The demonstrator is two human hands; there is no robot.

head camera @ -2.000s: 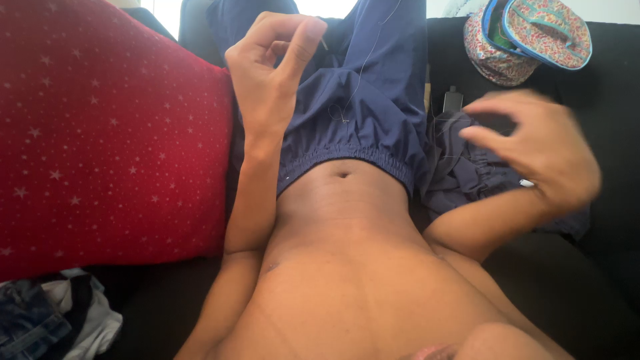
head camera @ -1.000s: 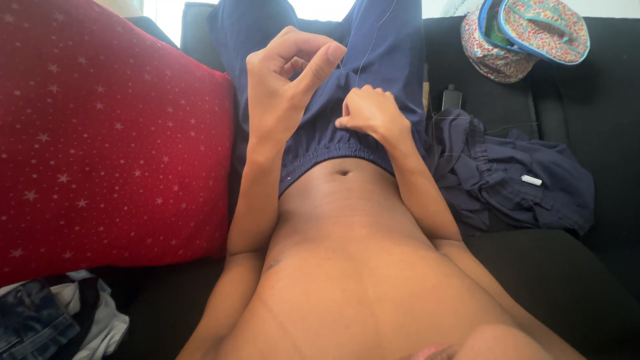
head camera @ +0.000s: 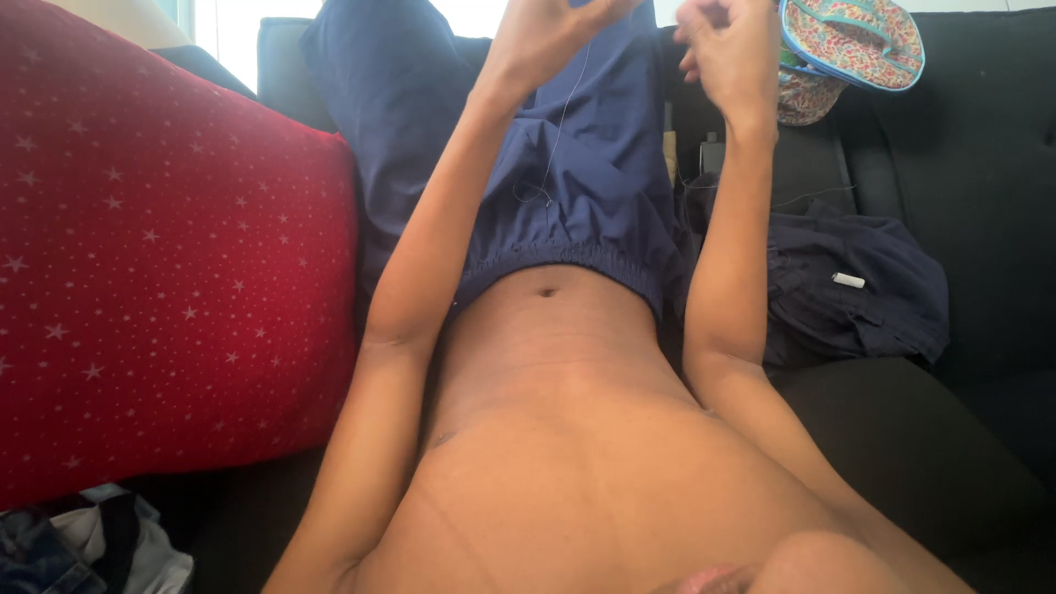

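My left hand [head camera: 549, 37] is raised over the legs of the navy trousers [head camera: 577, 190] I wear, its fingertips cut off by the top edge. My right hand [head camera: 730, 54] is up at the top right with bent fingers, beside the floral pouch. Whether either hand holds anything cannot be made out. A thin pale thread [head camera: 565, 115] runs down from near my left hand and ends in a loose loop on the front of the trousers, above the elastic waistband.
A red star-print cushion [head camera: 181, 272] fills the left. On the black sofa [head camera: 973, 181] at right lie dark blue cloth [head camera: 866, 330] with a small white spool-like piece [head camera: 848, 280] on it, a dark box-like object [head camera: 709, 154] and an open floral zip pouch [head camera: 862, 37]. Clothes [head camera: 107, 544] lie bottom left.
My right hand has moved from above the lap, where it was a second ago, up and to the right beside the pouch. My left hand is higher in view.
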